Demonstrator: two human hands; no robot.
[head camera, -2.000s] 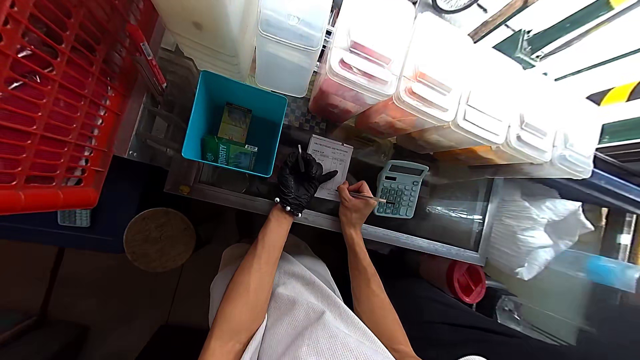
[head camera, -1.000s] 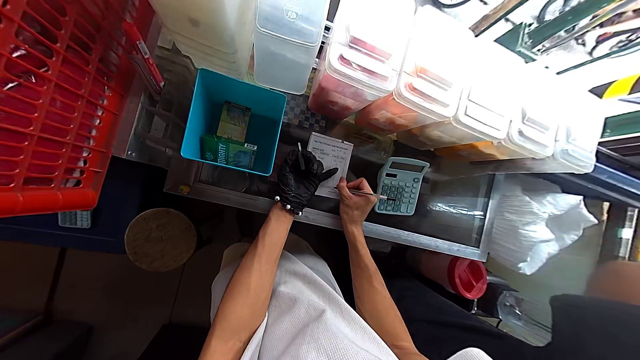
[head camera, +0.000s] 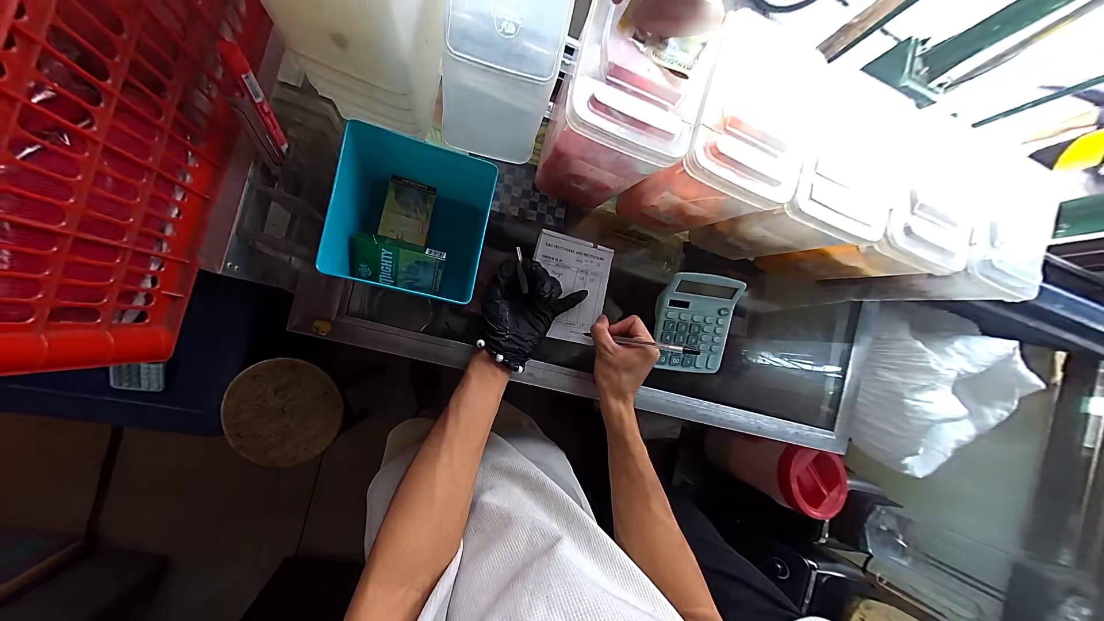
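Observation:
On the glass counter lies a printed paper slip (head camera: 575, 280) with handwriting on it. My bare right hand (head camera: 624, 358) grips a pen (head camera: 642, 344), its tip at the slip's lower part. My left hand (head camera: 519, 312), in a black glove with a beaded bracelet at the wrist, rests on the slip's left edge. A pen cap (head camera: 521, 272) or similar slim dark item stands up between its fingers. Just right of my right hand is a light blue calculator (head camera: 696, 323). Left of the gloved hand, a teal bin (head camera: 407, 211) holds small boxes (head camera: 396, 265).
Clear-lidded plastic containers (head camera: 604, 147) with coloured contents line the counter's back. A red plastic basket (head camera: 95, 172) stands at left, above a round stool (head camera: 282, 412). White plastic bags (head camera: 936, 388) lie at right, near a red-lidded container (head camera: 811, 481). Part of another person's hand (head camera: 673, 15) shows at the top.
Another person's hand has appeared at the top, over the containers. The dark shape at the lower right one second ago has gone. My hands have stayed at the slip.

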